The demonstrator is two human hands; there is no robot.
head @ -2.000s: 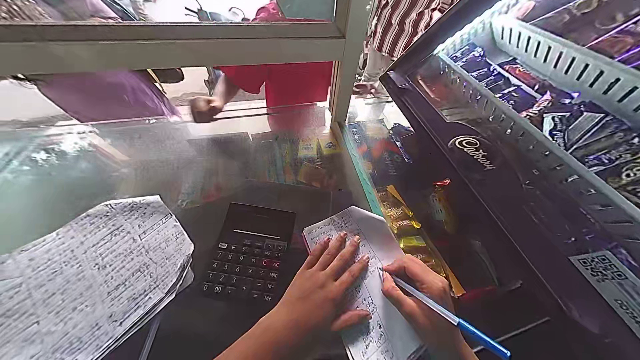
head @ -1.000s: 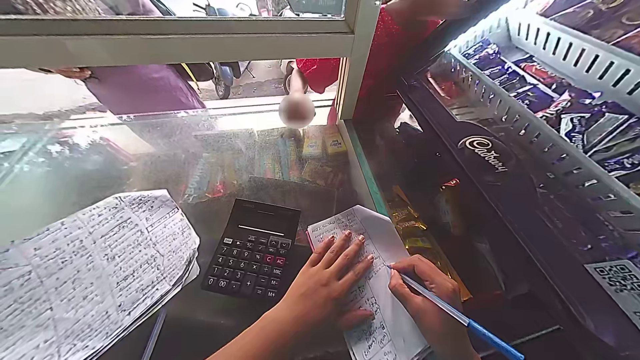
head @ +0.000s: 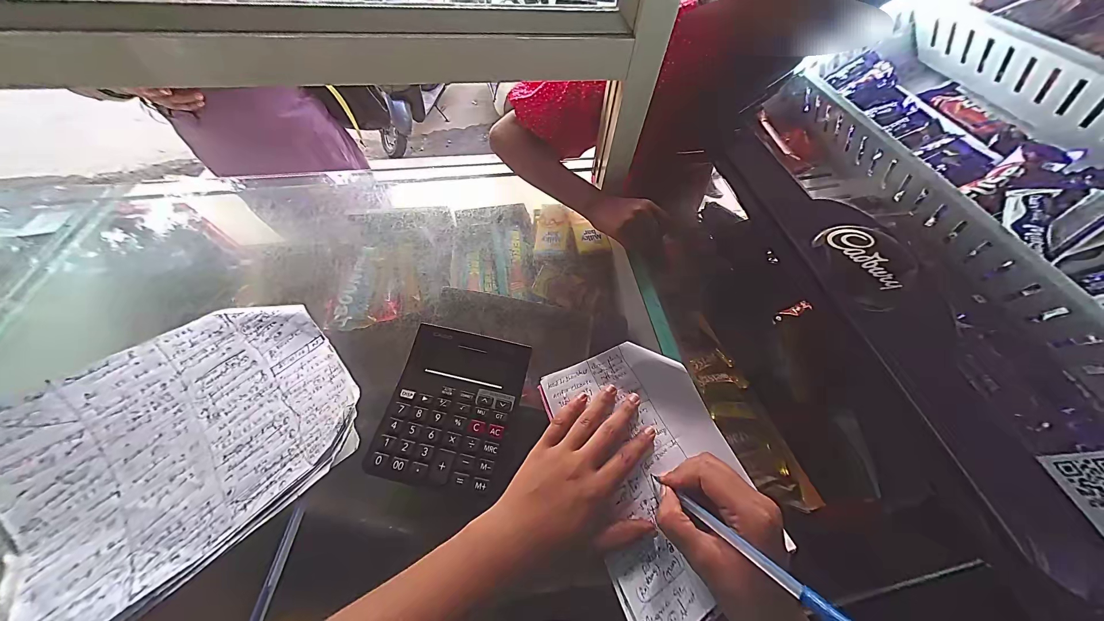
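My left hand (head: 578, 483) lies flat, fingers spread, on a folded paper pad (head: 638, 371) covered with handwriting. In my right hand (head: 724, 526) is a blue ballpoint pen (head: 750, 552), its tip touching the page just right of my left hand's fingers. Left of the pad a black desk calculator (head: 448, 414) rests on the glass counter. Farther left is a thick stack of handwritten sheets (head: 172, 440). A second pen (head: 278, 561) lies between that stack and the calculator, partly cut off by the frame's lower edge.
A dark Cadbury display case (head: 854, 259) with a white slotted basket (head: 992, 233) of wrapped chocolates stands at the right. Packets (head: 561, 233) show under the glass. Beyond the window frame (head: 345, 56) are two people; the red-clothed person's hand (head: 625, 220) is at the counter's far right.
The red-clothed person's arm has come over the counter's far edge, toward the right. My hands stay on the pad, with the pen in my right hand.
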